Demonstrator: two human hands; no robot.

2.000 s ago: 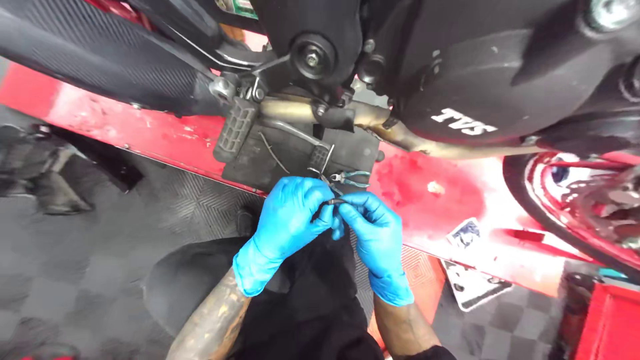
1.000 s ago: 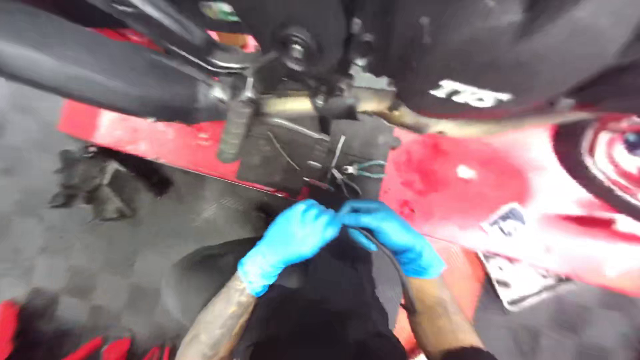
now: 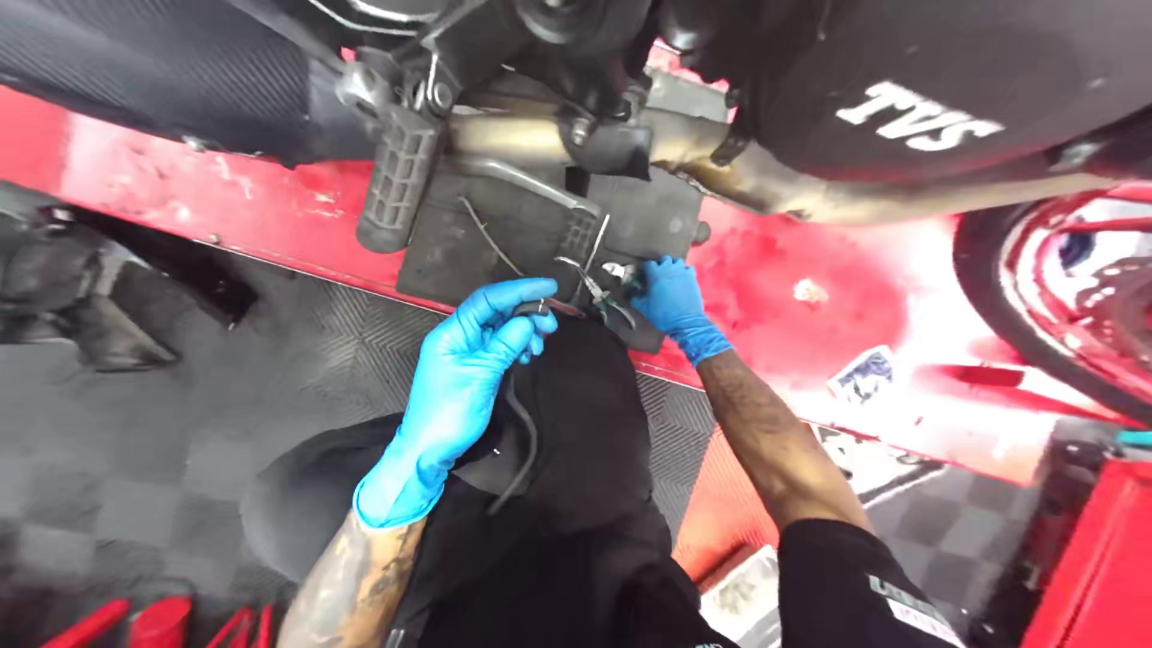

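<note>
My left hand (image 3: 468,369), in a blue glove, pinches a short dark piece (image 3: 531,309) with a thin bright tip between thumb and fingers. A grey cable or hose (image 3: 520,441) hangs below that hand over my dark trousers; whether it joins the piece I cannot tell. My right hand (image 3: 668,292), also gloved, reaches down onto the dark mat (image 3: 459,243), its fingers around a dark-handled tool with a bright metal head (image 3: 616,270). Pliers with green-and-black handles (image 3: 598,292) lie just left of those fingers. A thin wire (image 3: 486,234) lies on the mat.
Above the mat are a motorcycle's footpeg (image 3: 399,180), exhaust pipe (image 3: 513,137) and dark TVS engine cover (image 3: 900,81). The red lift platform (image 3: 774,288) runs across beneath them. A wheel (image 3: 990,270) is at right, a red box (image 3: 1107,558) at lower right, dark parts (image 3: 81,279) on the floor at left.
My hands were together before me. My right hand has moved away from the left, up and to the right, onto the tool on the mat. My left hand still holds the small dark piece.
</note>
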